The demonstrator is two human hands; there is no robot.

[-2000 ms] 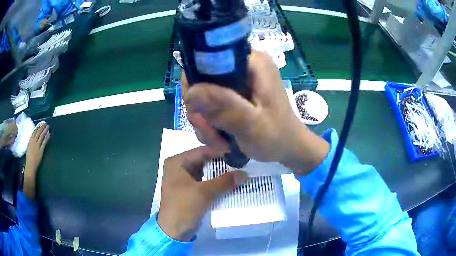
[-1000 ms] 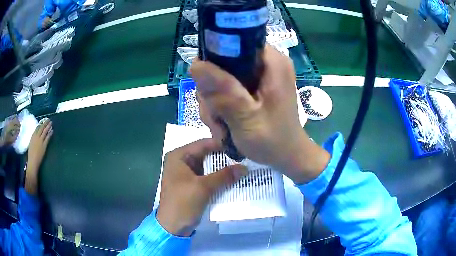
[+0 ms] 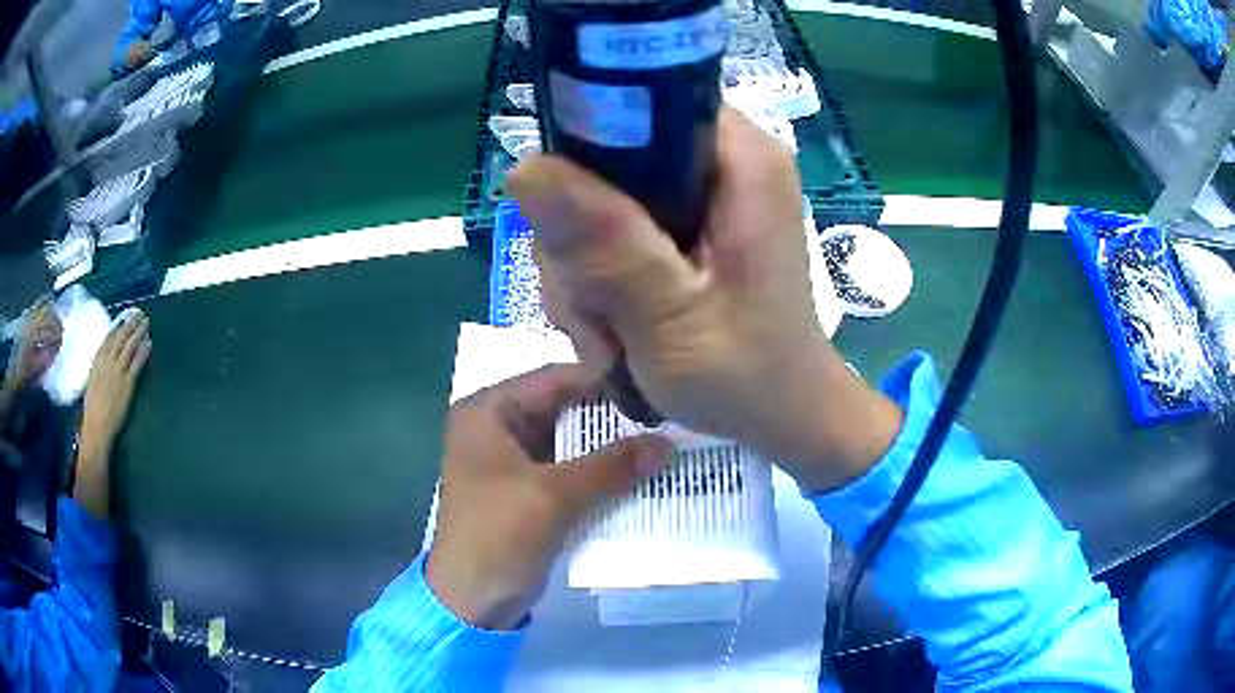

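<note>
A white slotted panel [image 3: 677, 508] lies on a large white sheet [image 3: 542, 657] in front of me. My right hand [image 3: 677, 284] is wrapped around a black electric screwdriver [image 3: 630, 108], held upright over the panel's upper part. The tool's tip is down at the panel, mostly hidden by my fingers. My left hand [image 3: 522, 481] is at the panel's upper left, thumb across the slots and fingers close to the tip. Whatever lies under the tip is hidden.
A blue bin of small parts [image 3: 516, 278] and a round white dish of screws [image 3: 867, 271] stand behind the panel. A dark green crate [image 3: 847, 203] holds white pieces. Another blue bin [image 3: 1144, 325] is at right. Another person's hand [image 3: 115, 372] is at left. A black cord [image 3: 995, 298] hangs at right.
The screwdriver and my right hand have shifted slightly right and up since the first frame, then stayed nearly still. My left hand stays on the panel. The whole view has shifted a little.
</note>
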